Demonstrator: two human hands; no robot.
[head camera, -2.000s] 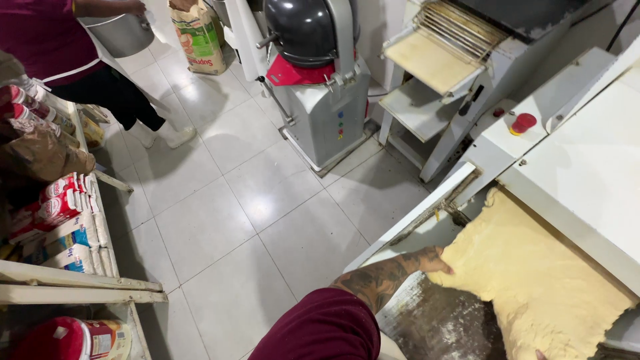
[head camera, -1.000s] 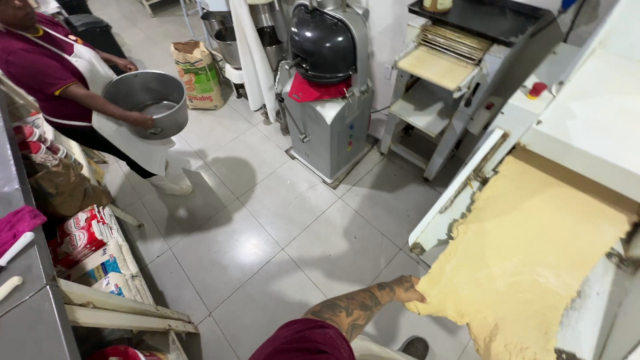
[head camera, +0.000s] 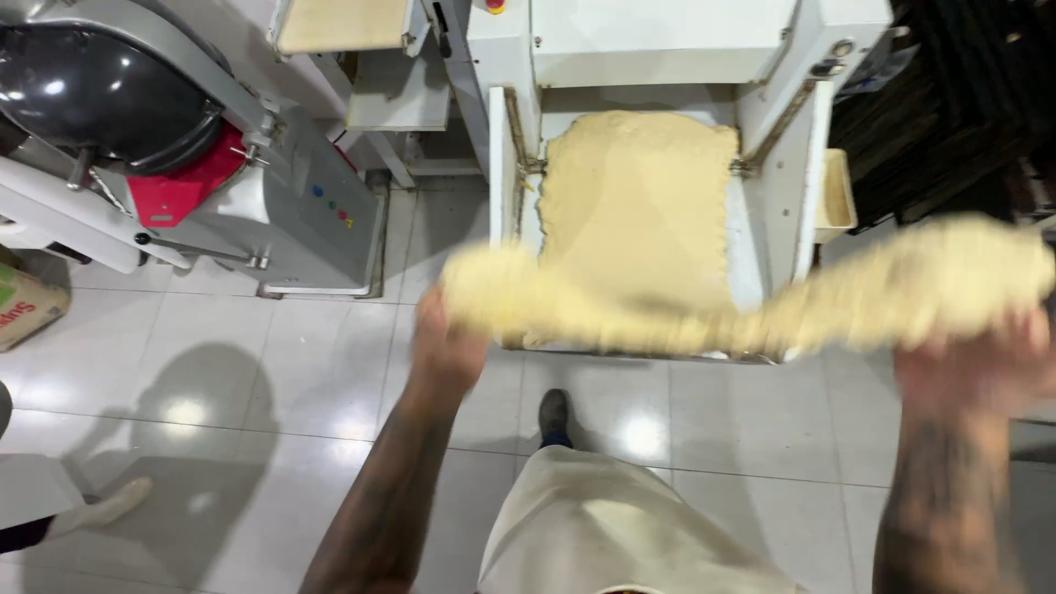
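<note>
A sheet of pale yellow dough (head camera: 639, 206) lies in the white metal tray of a dough sheeter (head camera: 652, 41). Its near end is lifted, blurred by motion, and spans between my hands above the tray's front edge. My left hand (head camera: 450, 338) grips the dough's left corner, just left of the tray. Well to the right of the tray, my right hand (head camera: 973, 359) holds the other corner; its fingers are blurred and partly hidden by dough.
At the left stands a grey machine with a dark rounded head (head camera: 107, 91) and a red plate (head camera: 186, 181). Beside it is a machine with a pale tray (head camera: 342, 25). A paper sack (head camera: 29, 309) and another person's white boot (head camera: 120, 502) are on the tiled floor.
The view has swung right to face the sheeter. My right hand, out of view one second ago, now shows holding dough. The dough's near end is raised and stretched wide between both hands.
</note>
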